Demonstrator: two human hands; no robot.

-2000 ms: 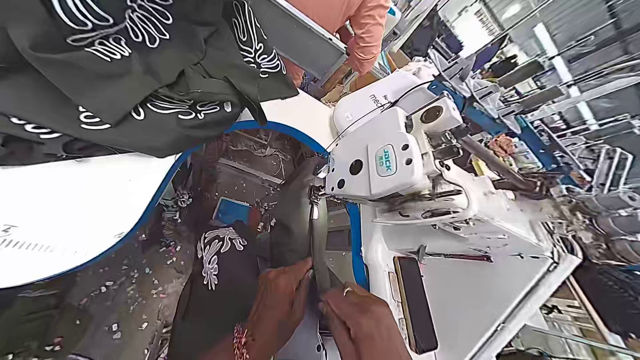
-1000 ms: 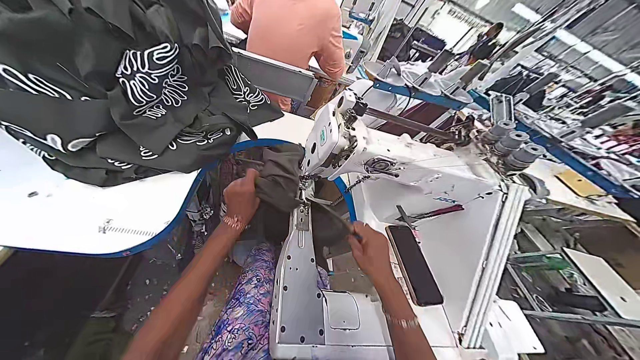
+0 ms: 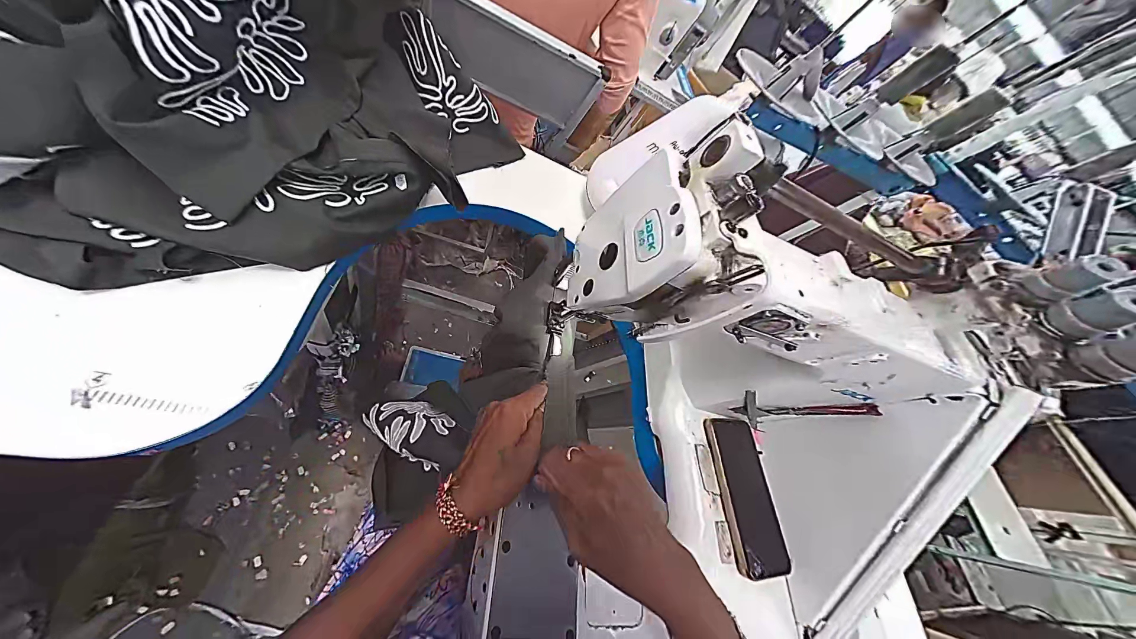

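Note:
A white Jack sewing machine [image 3: 635, 240] stands at centre, its needle and presser foot [image 3: 556, 318] over dark fabric. My left hand [image 3: 501, 453] grips the dark fabric piece with white cord embroidery [image 3: 413, 430], which hangs to the left of the machine's narrow arm [image 3: 532, 568]. My right hand [image 3: 595, 497], with a ring on one finger, is closed on the near end of a dark green fabric strip [image 3: 559, 399] that runs up to the presser foot. The two hands are side by side, close together. The fingertips are partly hidden.
A heap of dark embroidered fabric pieces [image 3: 266, 160] lies on the white table [image 3: 160, 355] at left. A smartphone [image 3: 747, 497] and thread snips [image 3: 808, 410] rest right of the machine. Beyond the table a person in a salmon shirt [image 3: 568, 27] is partly visible.
My left hand has come down from beside the needle, and my right hand has moved left, beside it. The fabric now extends from the presser foot toward me. The view has shifted.

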